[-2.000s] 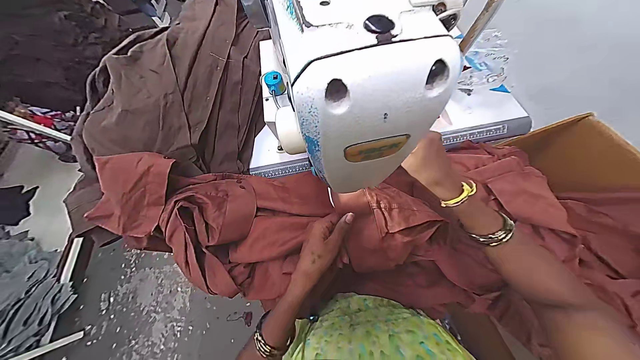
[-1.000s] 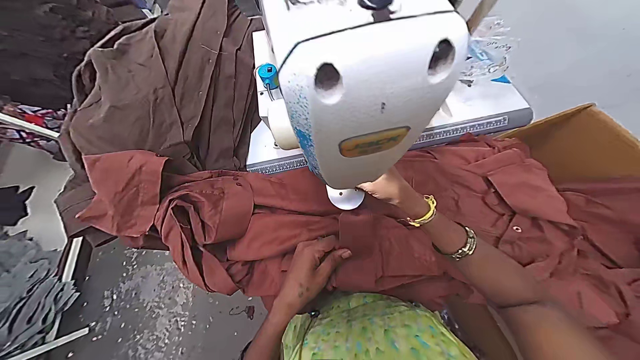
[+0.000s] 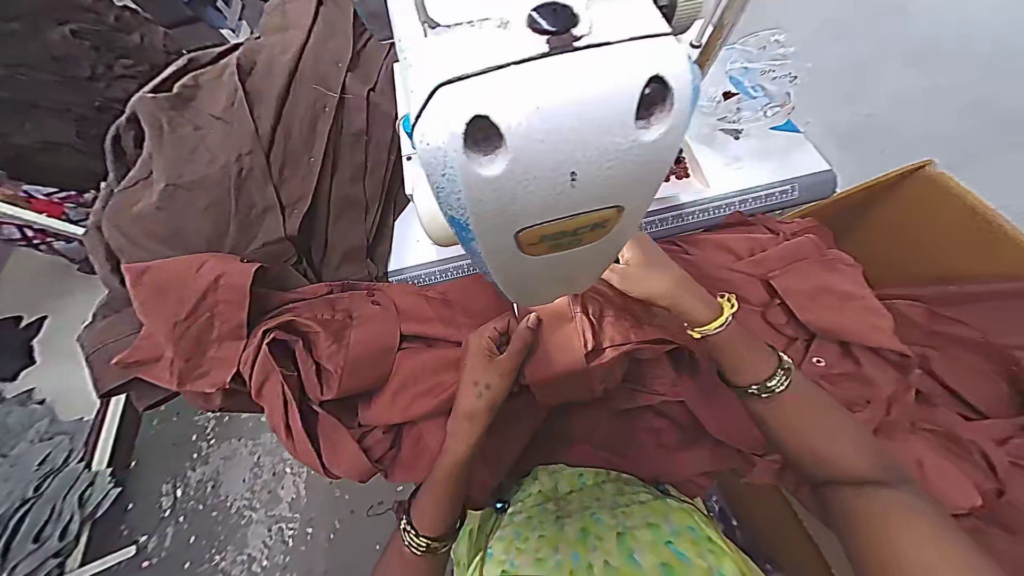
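Observation:
A white Jack sewing machine head (image 3: pixel 560 176) stands over a rust-brown garment (image 3: pixel 456 312) with buttons. Just in front of the needle area, my left hand (image 3: pixel 492 364) pinches the garment's fabric between thumb and fingers. My right hand (image 3: pixel 648 276) is on the same cloth to the right of the machine head, its fingertips partly hidden behind the head. A cuff-like panel (image 3: pixel 560 348) of the garment lies between the two hands. The needle itself is mostly hidden.
Dark brown garments (image 3: pixel 248 144) are heaped at the left of the machine. A cardboard box (image 3: pixel 920 224) is at the right, with rust cloth running into it. A clear plastic bag (image 3: pixel 748 88) lies behind on the machine table (image 3: pixel 760 160). Grey cloth pieces (image 3: pixel 40 480) lie lower left.
Since one second ago, my left hand has moved up to the needle area and now pinches the cloth. My right hand has shifted a little to the right.

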